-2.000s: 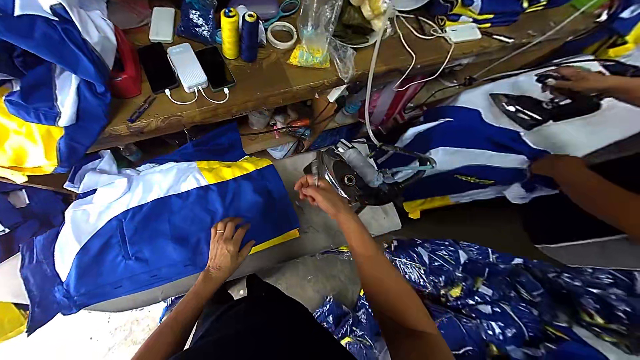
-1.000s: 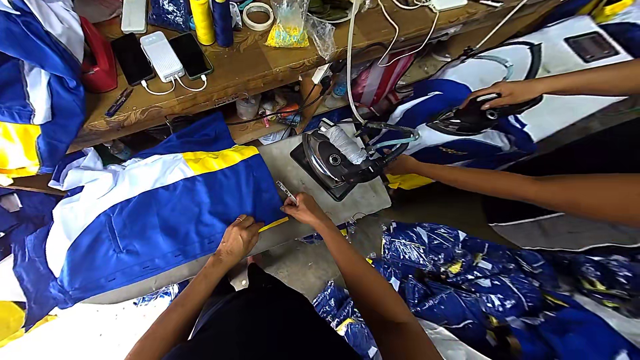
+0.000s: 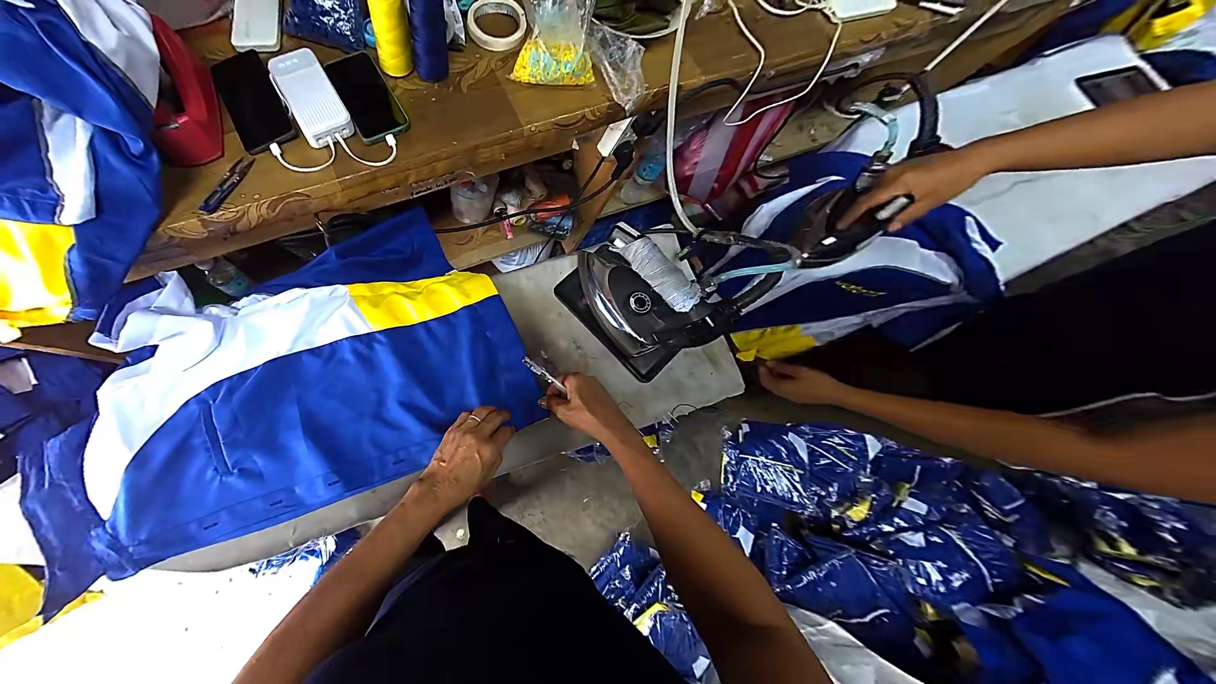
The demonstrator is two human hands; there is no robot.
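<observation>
A blue, white and yellow garment lies flat over an ironing board, its edge by both hands. My left hand, with a ring, touches the cloth near its lower right corner; whether it pinches the cloth cannot be told. In my right hand is a slim metallic tool, perhaps a small pair of snips or a pen, its tip over the garment's right edge. A steam iron with cord wound on its handle rests on a dark plate right of the garment.
A co-worker's hand holds another steam iron on a similar garment at the right. Phones and a power bank lie on the wooden table ahead. Plastic-wrapped garments are piled at the lower right. A white hose hangs near the irons.
My right hand has moved from beside the resting iron to the garment's edge and now holds the slim tool. My left hand has shifted toward that edge. The co-worker's iron has moved onto the garment.
</observation>
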